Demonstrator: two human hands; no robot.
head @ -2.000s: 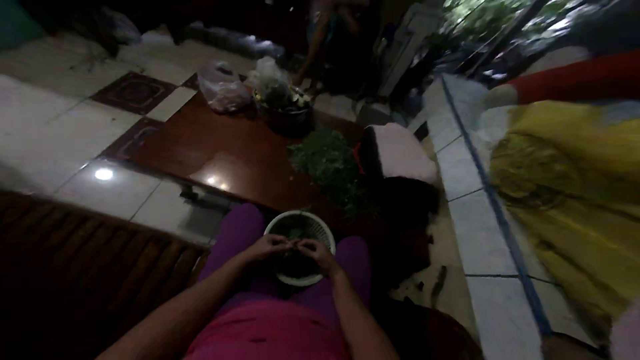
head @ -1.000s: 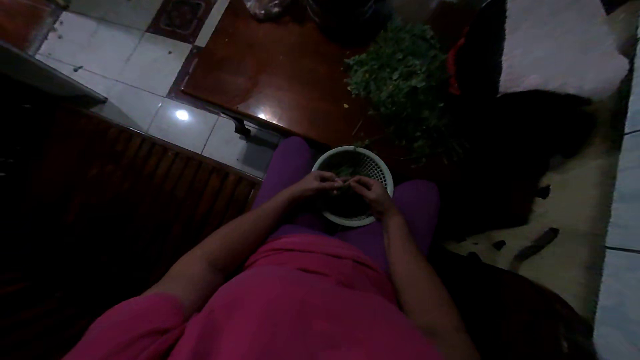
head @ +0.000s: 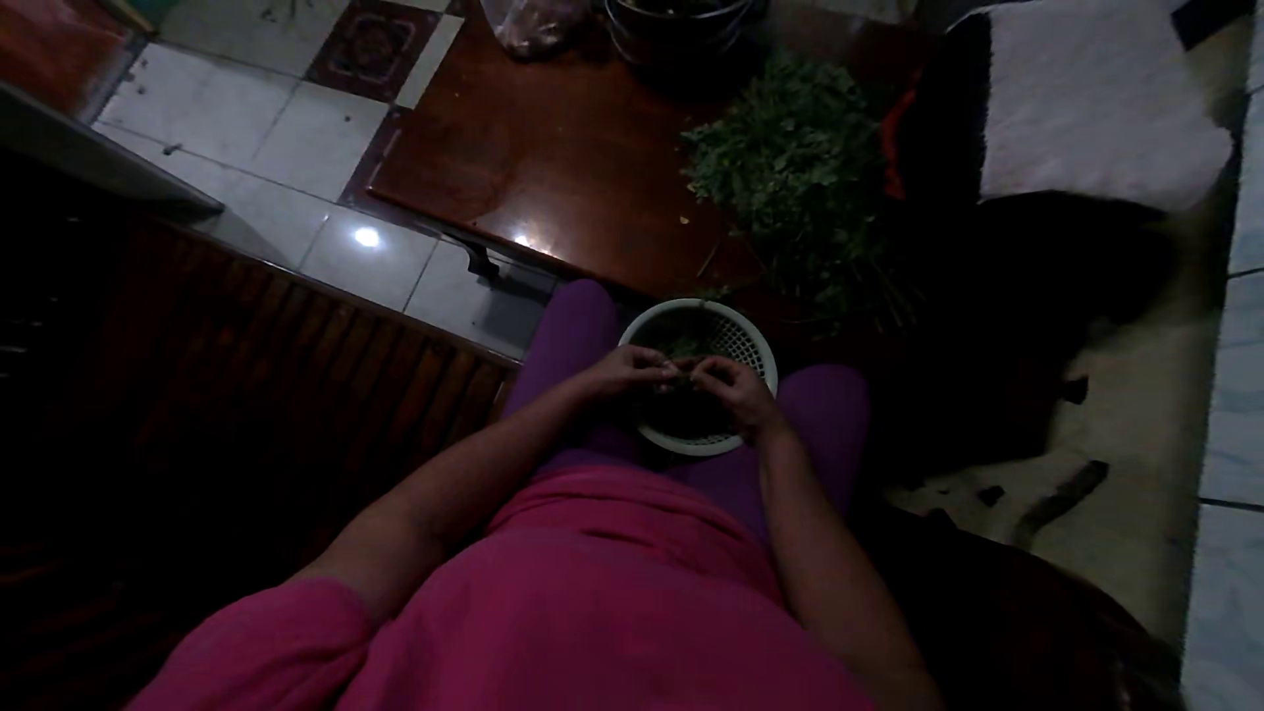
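Observation:
Between my thighs rests a round white plastic basket with a perforated wall, and some green leaves lie inside it. Over the basket, my left hand and my right hand meet at the fingertips. They pinch something small, perhaps a bit of stem or leaf; it is too dark to tell exactly. A heap of leafy green herbs lies on the wooden table just beyond the basket, with its stems toward the lower right.
The polished wooden table stands in front of my knees. At its far side are a plastic bag with contents and a dark pot. A pale cloth lies at right. A slatted wooden bench is at left.
The view has tilted down and come closer to the table. My hands stay together over the basket throughout. A person seen beyond the table two seconds ago is out of view now.

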